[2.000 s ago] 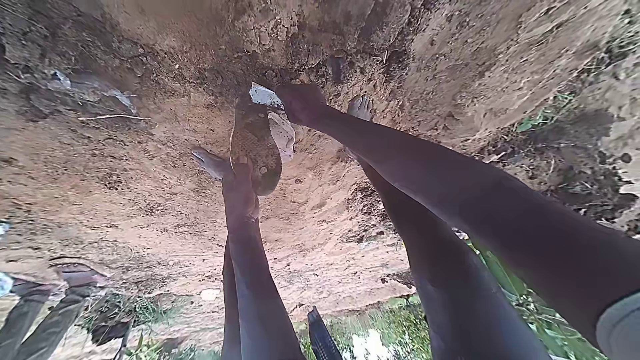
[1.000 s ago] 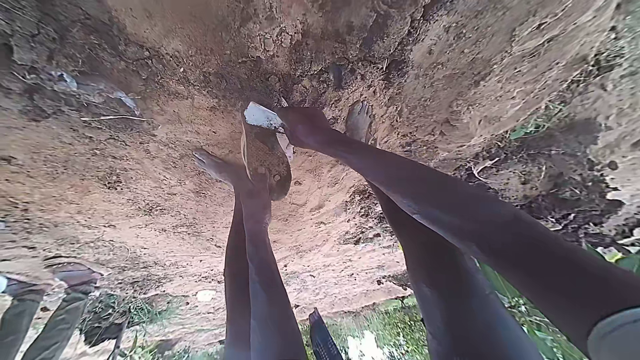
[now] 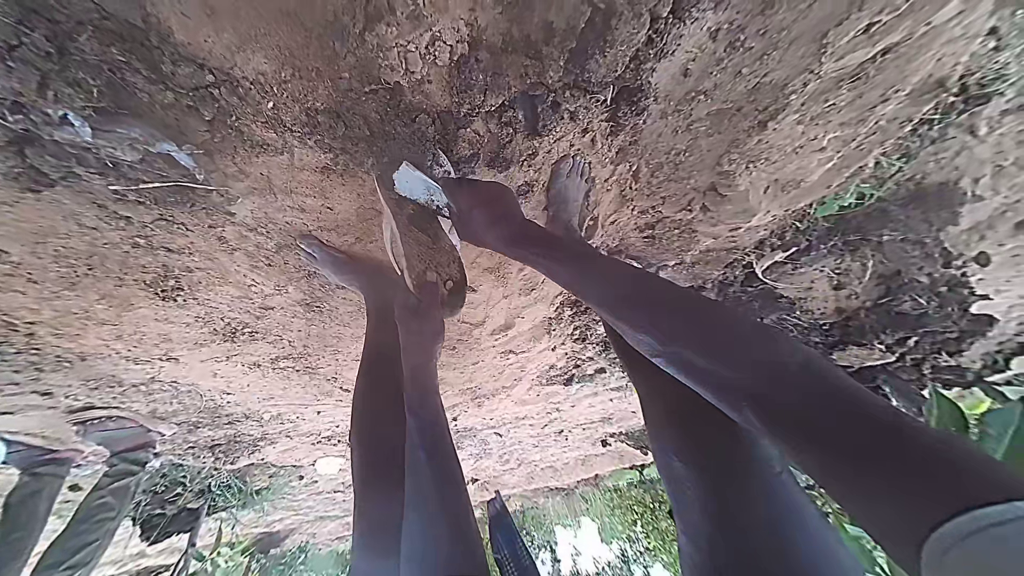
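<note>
My left hand (image 3: 420, 312) grips the near end of a soil-caked, shallow oval vessel (image 3: 428, 248), held tilted above the ground between my bare feet. My right hand (image 3: 484, 212) is closed on a flat white piece (image 3: 420, 188), possibly a scraper, at the vessel's far end. Its material cannot be told. Dirt coats the vessel's inner face, and a pale edge shows along its left side. The fingertips of both hands are partly hidden.
My left foot (image 3: 332, 260) and right foot (image 3: 568, 192) stand on bare reddish soil. Plastic scraps (image 3: 176, 156) and a thin stick (image 3: 168, 186) lie at the left. Another person's trousered legs (image 3: 96, 488) show at the lower left. Green plants (image 3: 952, 416) grow at the lower right.
The vessel has tilted and more of its pale side edge shows. The white piece in my right hand has come into fuller view at its far end.
</note>
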